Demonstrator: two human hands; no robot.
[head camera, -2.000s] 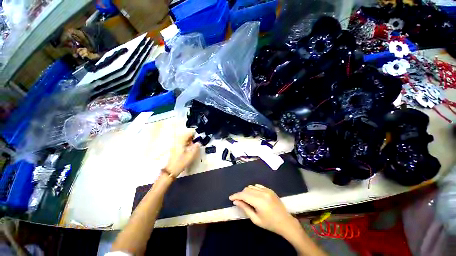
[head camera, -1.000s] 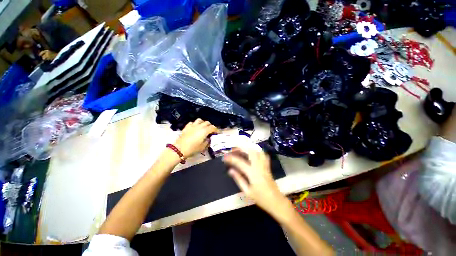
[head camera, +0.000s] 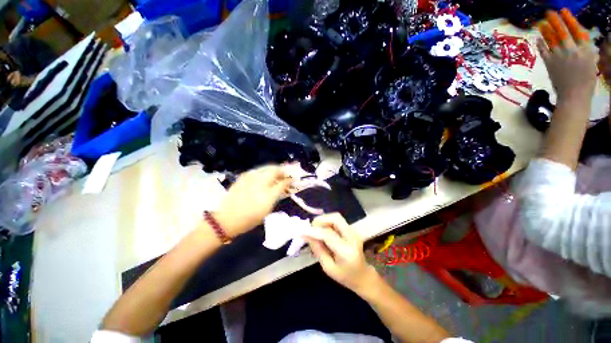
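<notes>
A crumpled white cloth (head camera: 283, 231) hangs from the fingertips of my right hand (head camera: 340, 253), over the dark mat (head camera: 234, 268). My left hand (head camera: 251, 197), with a red bracelet at the wrist, is at the mat's back edge. Its fingertips are closed at a small tool with pinkish handles (head camera: 305, 203), which looks like pliers; the fingers hide part of it. Just behind my left hand, small black plastic parts (head camera: 224, 151) spill from a large clear plastic bag (head camera: 214, 87).
Glossy black housings (head camera: 365, 157) with thin red wires are heaped at the back right. Beyond them lie white round boards (head camera: 447, 48). A neighbour's hand with orange fingertips (head camera: 568, 57) is raised at the right. A blue bin (head camera: 110, 127) stands back left. A red coiled hose (head camera: 405, 253) hangs below the bench edge.
My right hand has taken hold of the white cloth and drawn it towards me, uncovering the pinkish handles. The view has shifted right, and the neighbour's raised hand has come into view.
</notes>
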